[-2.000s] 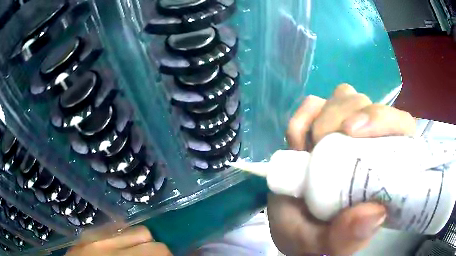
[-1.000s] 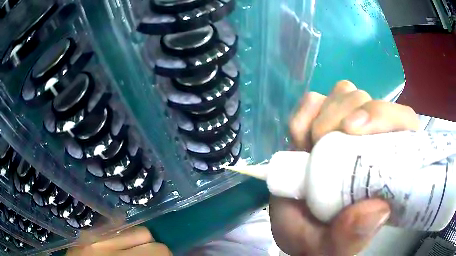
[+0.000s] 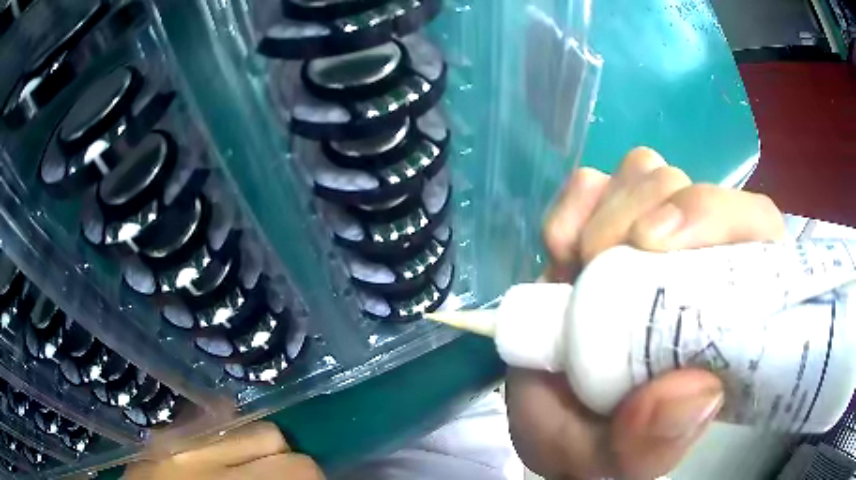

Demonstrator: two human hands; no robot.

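My right hand (image 3: 657,403) is wrapped around a white squeeze bottle (image 3: 610,328) with dark print, held sideways. Its pale yellowish nozzle (image 3: 465,322) points left, its tip at the lowest black part of the right-hand row. The small round black parts (image 3: 352,70) stand in close rows in a clear plastic tray (image 3: 375,352). My left hand (image 3: 230,455) is at the bottom edge, cut off, at the tray's near edge; its fingertips are hidden or blurred under the plastic, so its grip cannot be told.
The tray lies on a green bench top (image 3: 657,84) with a rounded corner at right. Beyond it is a dark red surface (image 3: 807,131). White clothing (image 3: 450,445) shows below the bench edge. A dark grey object is at the top right.
Since two seconds ago, the tray's left rows have shifted slightly left. The bottle and nozzle have moved very slightly, with the tip staying by the lowest part of the row.
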